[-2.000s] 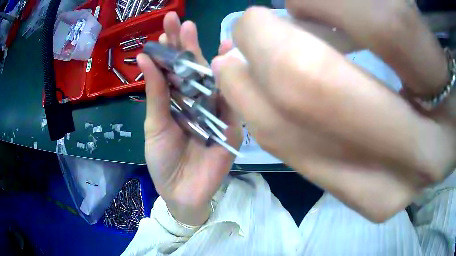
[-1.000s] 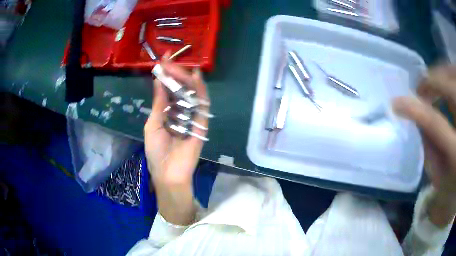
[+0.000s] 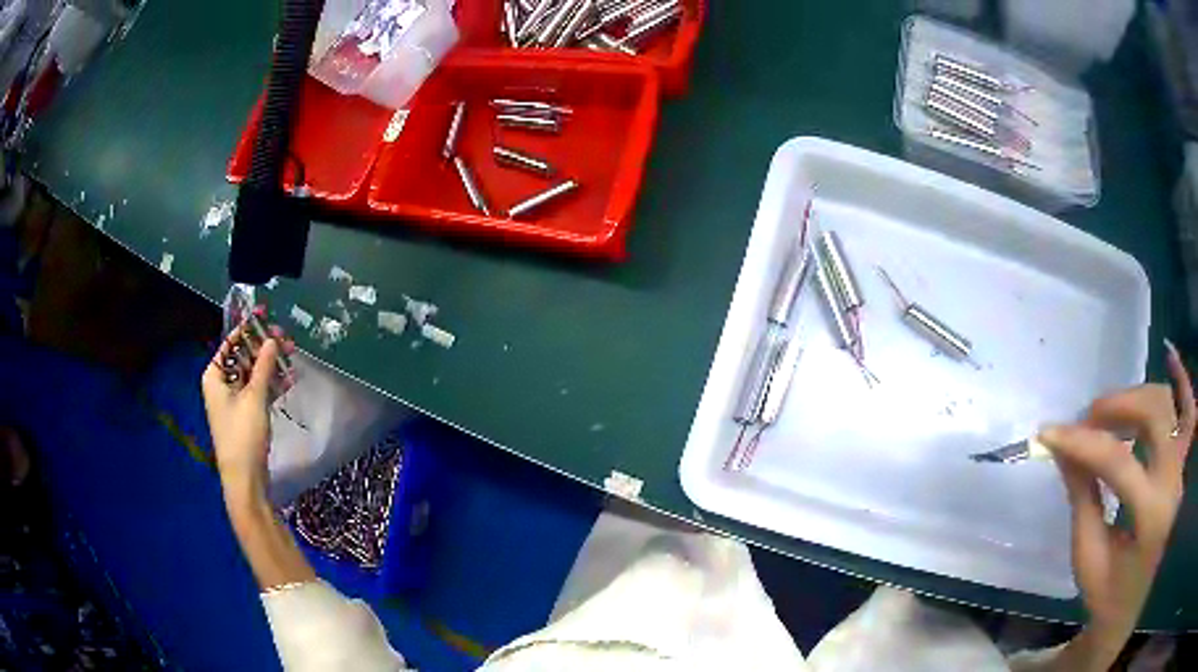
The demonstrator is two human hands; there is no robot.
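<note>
The white tray (image 3: 907, 519) lies in front of me. Several silver motors with thin wires lie in it, one alone near its middle (image 3: 937, 332). My left hand (image 3: 246, 394) is at the table's left edge, below the black arm's blocky end, with its fingers closed round a few motors (image 3: 269, 345). Their exact number cannot be told. My right hand (image 3: 1117, 473) is over the tray's right side. Its thumb and finger pinch a slim hand tool (image 3: 1009, 452) with a dark pointed tip and a pale section, pointing left.
Red parts bins (image 3: 623, 158) hold loose metal cylinders and a crumpled clear bag (image 3: 394, 59). The black flexible arm (image 3: 272, 210) stands at left. A clear box (image 3: 926, 138) of motors lies beyond the tray. White scraps (image 3: 392, 322) dot the mat. A blue crate (image 3: 410, 505) is below the edge.
My left hand has moved left with the motors to the black arm's end. My right hand has moved away from the left one to the tray's right side, and the view has shifted.
</note>
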